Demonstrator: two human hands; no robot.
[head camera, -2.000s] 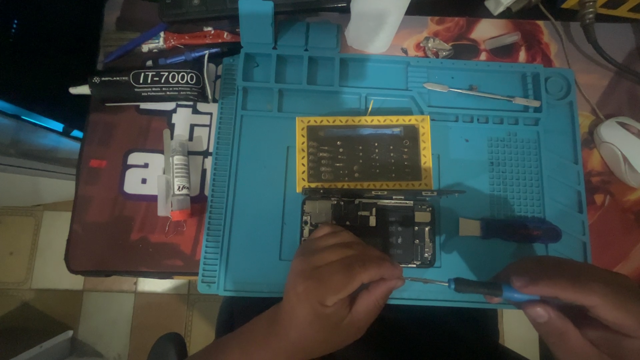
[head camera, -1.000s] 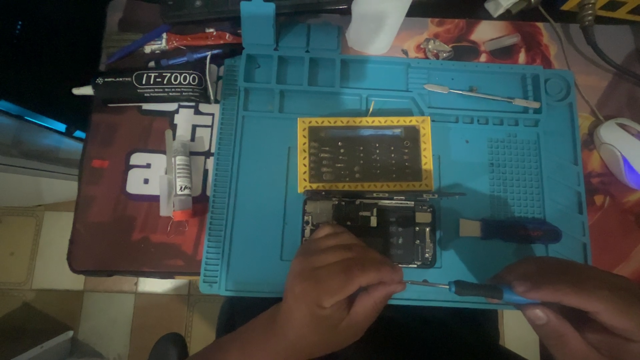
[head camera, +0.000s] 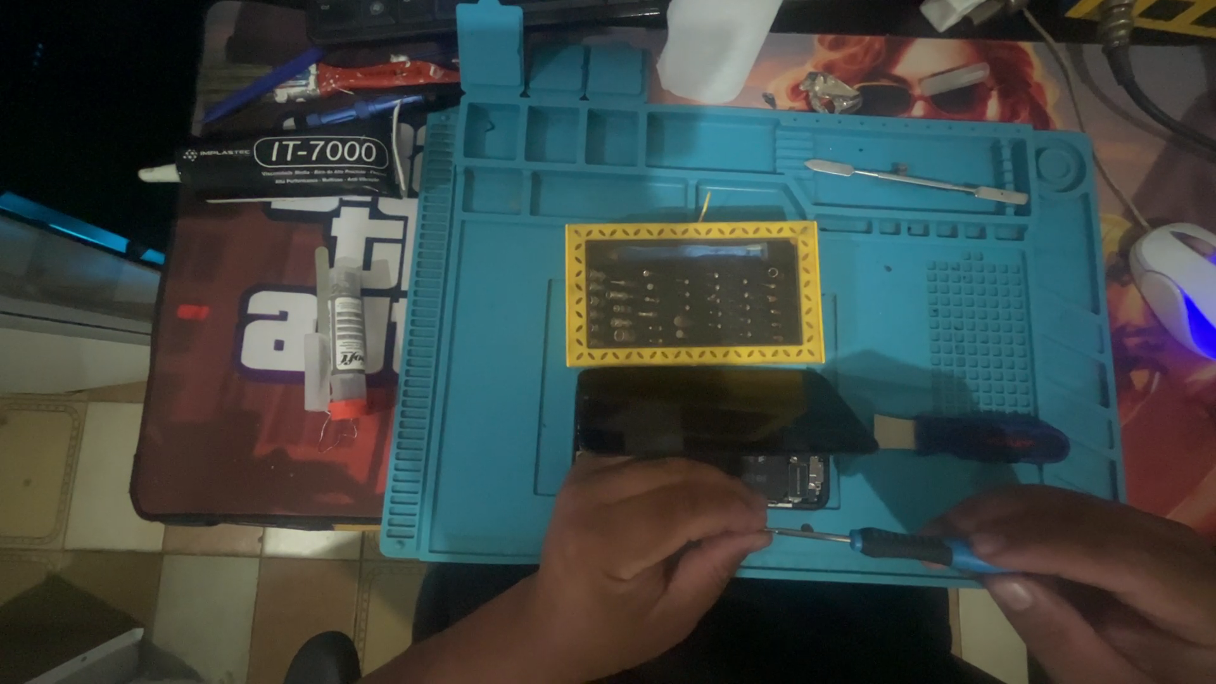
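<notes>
My right hand (head camera: 1073, 560) grips the blue and black handle of a precision screwdriver (head camera: 902, 546) at the lower right. Its thin shaft points left, and its tip meets the pinched thumb and fingers of my left hand (head camera: 655, 541). Whether a small part sits between those fingers is hidden. Just behind my left hand lies an opened smartphone (head camera: 807, 480) with internal parts showing. A dark glossy phone screen panel (head camera: 712, 410) covers much of it. Behind that is a yellow-framed screwdriver bit set (head camera: 693, 359). A blue-handled flat tool (head camera: 988, 439) lies to the right.
All this rests on a turquoise silicone repair mat (head camera: 484, 380). A metal spudger (head camera: 912, 180) lies in its back tray. Left are a black glue tube (head camera: 285, 163) and a clear tube with a red cap (head camera: 349, 351). A white mouse (head camera: 1173, 285) stands at the right edge.
The dark screen panel now lies over much of the opened phone, whose inside showed more fully before. Both hands keep nearly the same places around the screwdriver.
</notes>
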